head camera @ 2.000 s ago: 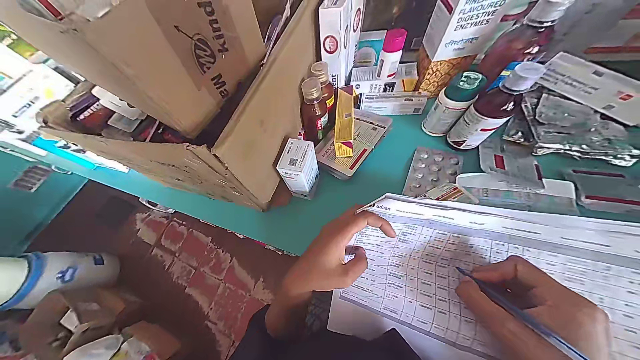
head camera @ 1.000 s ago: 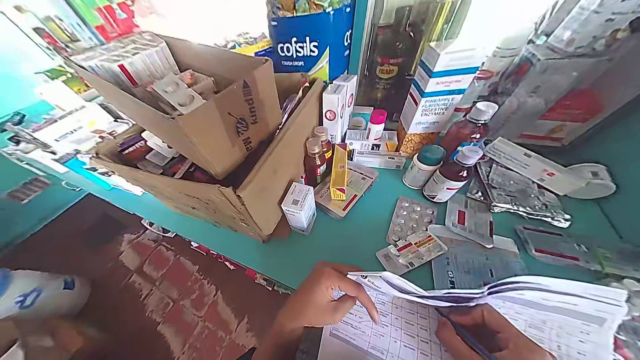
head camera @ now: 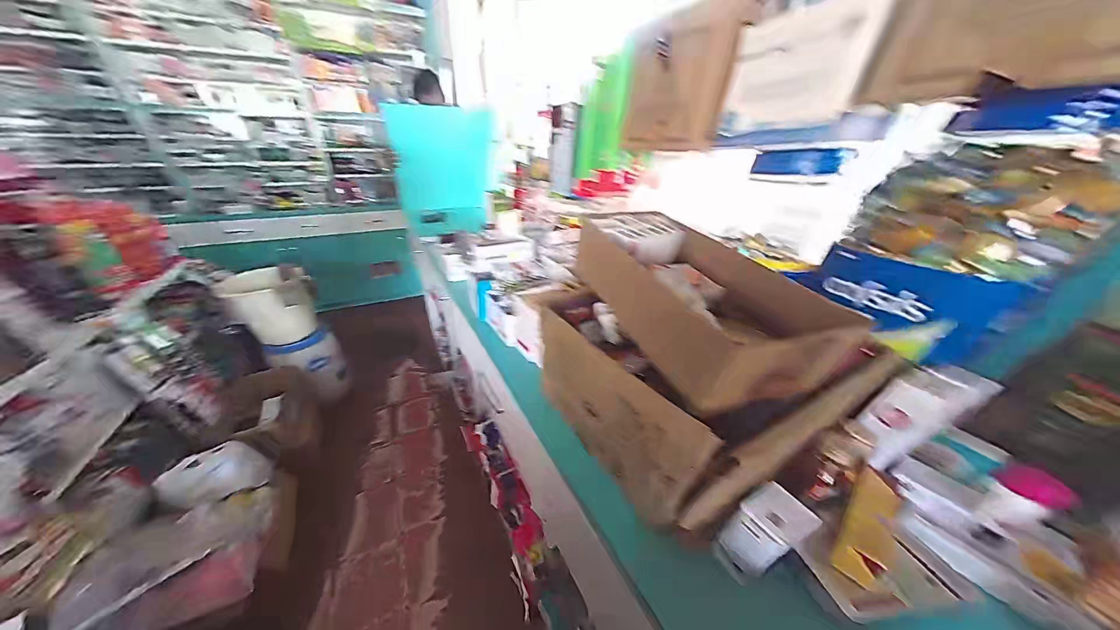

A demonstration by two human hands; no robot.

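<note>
Neither my left hand nor my right hand shows in the head view now, so what they hold is hidden. On the teal counter [head camera: 560, 437] stands an open cardboard box [head camera: 621, 420] with packets inside, and a second cardboard box [head camera: 726, 350] rests tilted on top of it. By their near corner are a small white carton [head camera: 766, 529], a yellow carton [head camera: 864, 529] and a small brown bottle [head camera: 836, 459]. A bottle's pink cap [head camera: 1037, 487] shows at the lower right. The picture is blurred.
A blue Cofsils display box [head camera: 901, 302] stands behind the boxes. Left of the counter runs a floor with a red brick-like strip [head camera: 398, 499]. Cartons and bags [head camera: 210, 477] are heaped at the left, near a white bucket [head camera: 302, 350]. Stocked shelves [head camera: 227, 114] and a person's head [head camera: 428, 86] are farther back.
The view has swung far up and to the left. Both hands, the pen and the printed booklet, seen one second ago, are out of view.
</note>
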